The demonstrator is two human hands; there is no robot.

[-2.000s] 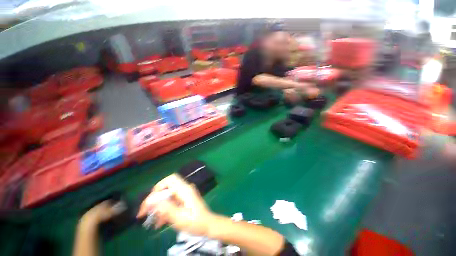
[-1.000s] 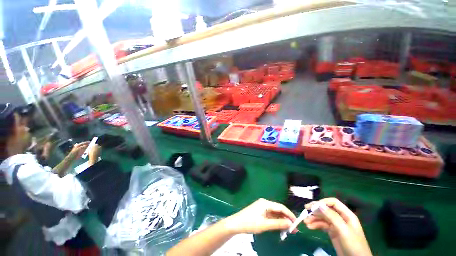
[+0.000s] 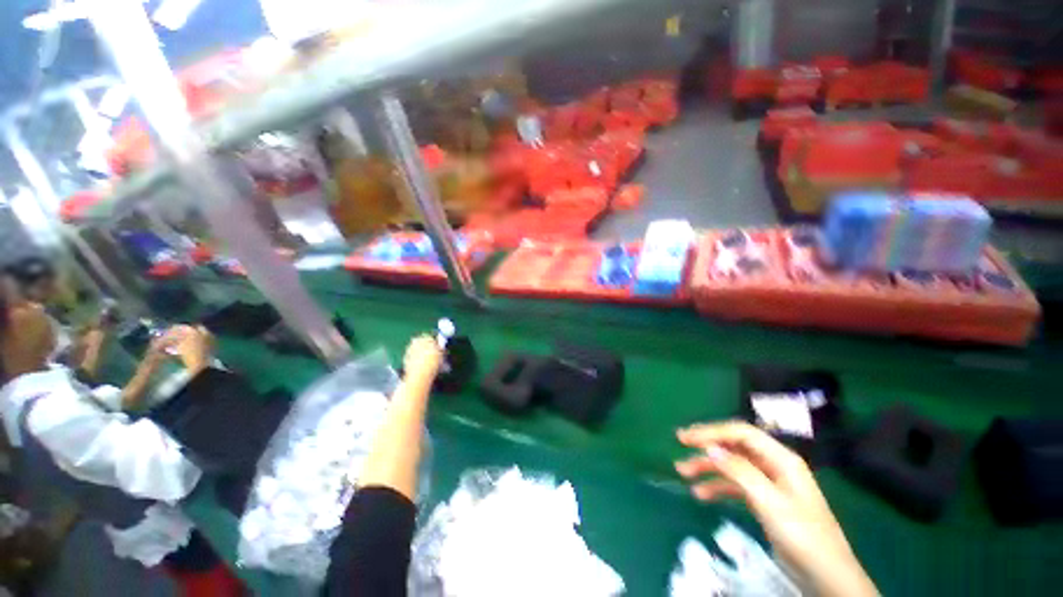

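My left hand (image 3: 423,356) reaches forward, blurred, its fingers closed on a small white piece (image 3: 445,330) over an open black box base (image 3: 459,366). My right hand (image 3: 752,464) is open, fingers apart and empty, just in front of another black box base (image 3: 822,434) with white contents (image 3: 783,414). A pile of white paper pieces (image 3: 507,536) lies between my arms on clear plastic. A clear plastic bag (image 3: 321,466) full of white accessories is left of my left forearm. More white corded accessories (image 3: 729,566) lie below my right hand.
Black inserts (image 3: 511,383) (image 3: 909,457) and black closed boxes (image 3: 586,385) (image 3: 1023,469) stand on the green bench (image 3: 664,408). Red trays (image 3: 863,306) with blue-and-white packs (image 3: 907,233) line the far side. A metal post (image 3: 426,192) rises there. Another person (image 3: 99,437) works at left.
My hands have parted. My left hand has moved forward and left to the far black box. My right hand has opened and let go of the white piece. The view has shifted slightly.
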